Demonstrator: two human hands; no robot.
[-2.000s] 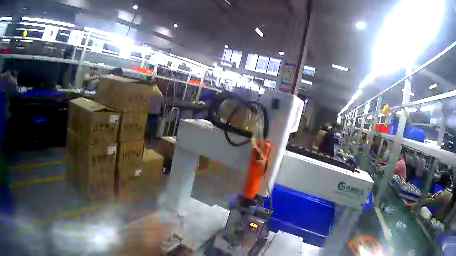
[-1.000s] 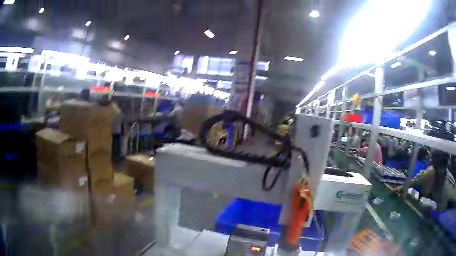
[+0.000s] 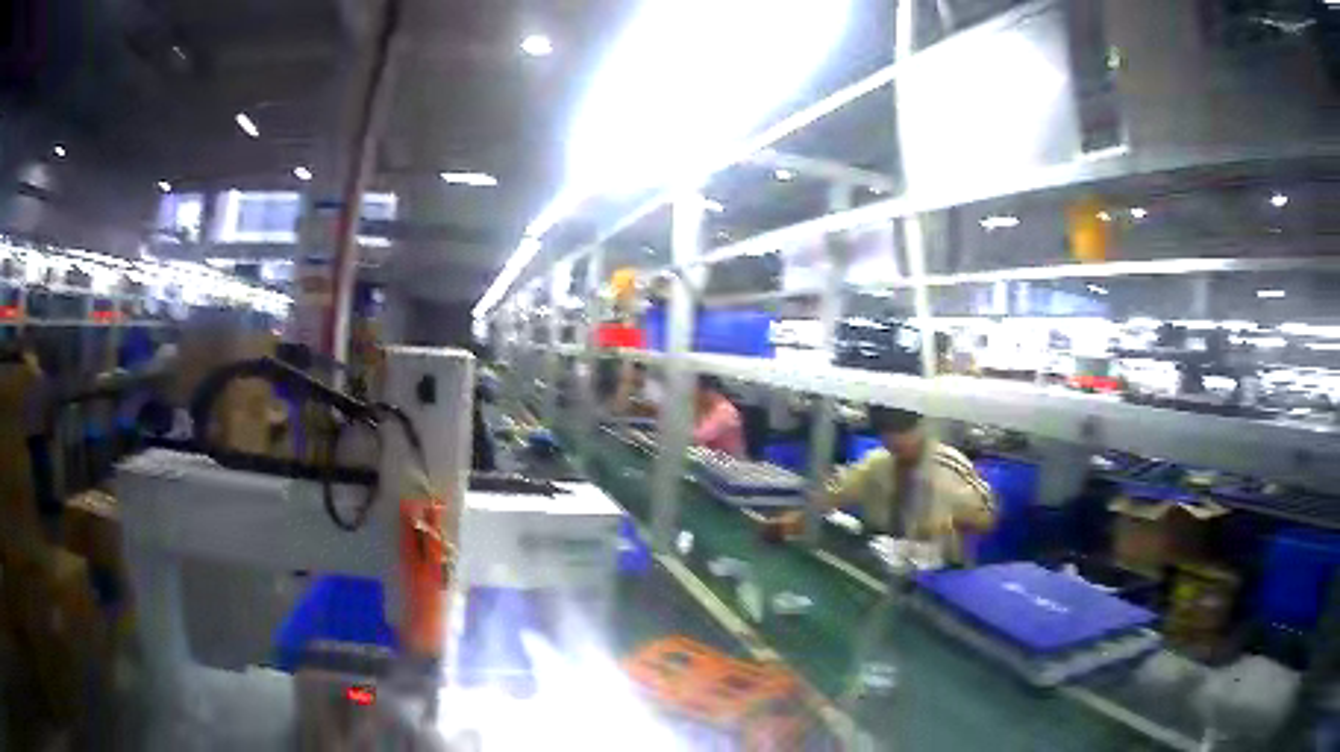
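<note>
Neither of my hands shows. The white gantry machine (image 3: 265,529) stands at the lower left with a black cable chain on top. The upright orange screwdriver head (image 3: 425,573) hangs from its white column. Below it sits a small dark-grey box with red digits (image 3: 353,696). Deep-blue totes (image 3: 335,617) show under and behind the beam. An orange lattice tray (image 3: 708,677) lies between the machine and the belt, partly blurred. A bright white glare hides the area left of the tray.
The green conveyor belt (image 3: 823,646) runs along the right, with small white units (image 3: 791,602) on it. Across it, a person in a pale top (image 3: 919,500) reaches toward the belt. A blue sheet (image 3: 1036,604) covers stacked white units. Brown cartons (image 3: 37,573) stand far left.
The view has swung to the right, so the machine and cartons sit further left and more of the belt and the people across it show. A white glare now covers the lower middle.
</note>
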